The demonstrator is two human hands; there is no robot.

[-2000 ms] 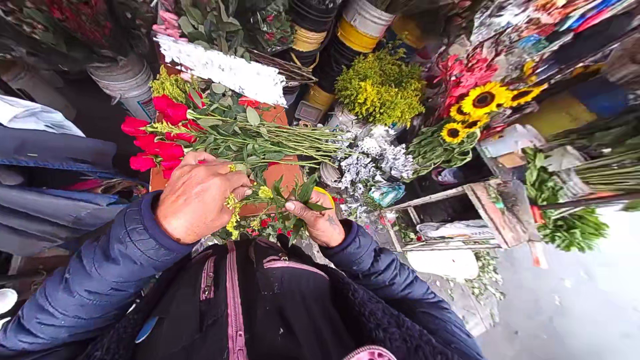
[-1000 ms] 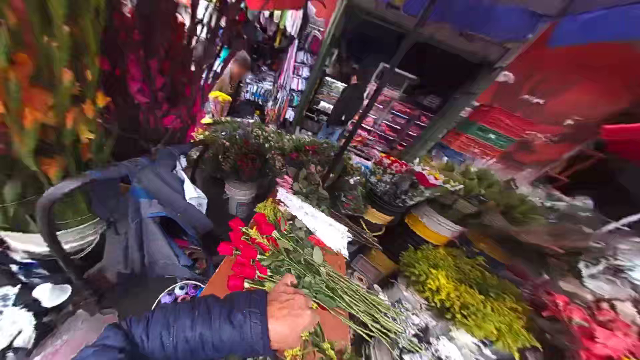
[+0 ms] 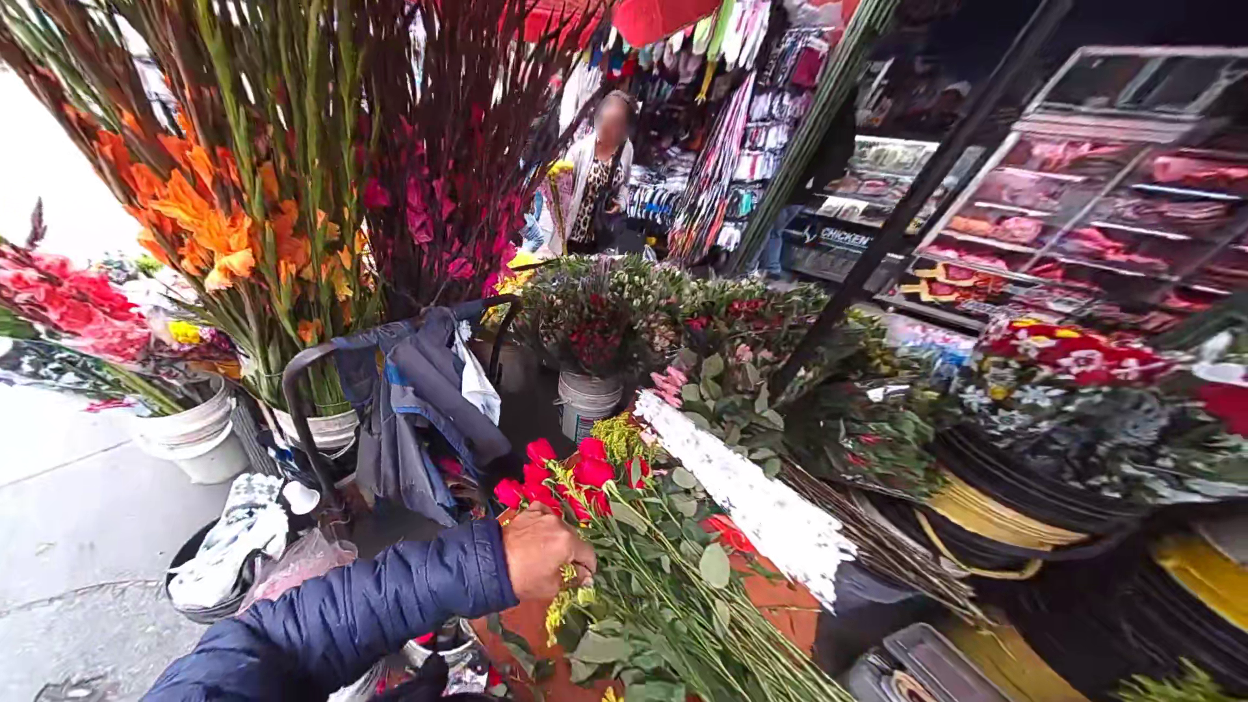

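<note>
My left hand (image 3: 548,556), in a navy quilted sleeve, is closed over small yellow flowers (image 3: 558,609), with some blooms poking out below the fingers. It rests against the bunch of red roses (image 3: 585,475), just below their heads. The long green stems (image 3: 717,624) of the roses run down to the right over a reddish-brown table (image 3: 780,609). A long bundle of white flowers (image 3: 746,487) lies beside them. My right hand is outside the view.
Orange gladioli (image 3: 210,210) stand in a bucket at the left, near a metal frame draped with dark cloth (image 3: 414,409). A black pole (image 3: 916,195) slants across the right. A person (image 3: 597,185) stands beyond the flower buckets. A plastic tray (image 3: 926,668) is at lower right.
The view has swung up and left to the stall. My right hand, in view two seconds ago with green leaves, has left the picture. My left hand stays by the roses.
</note>
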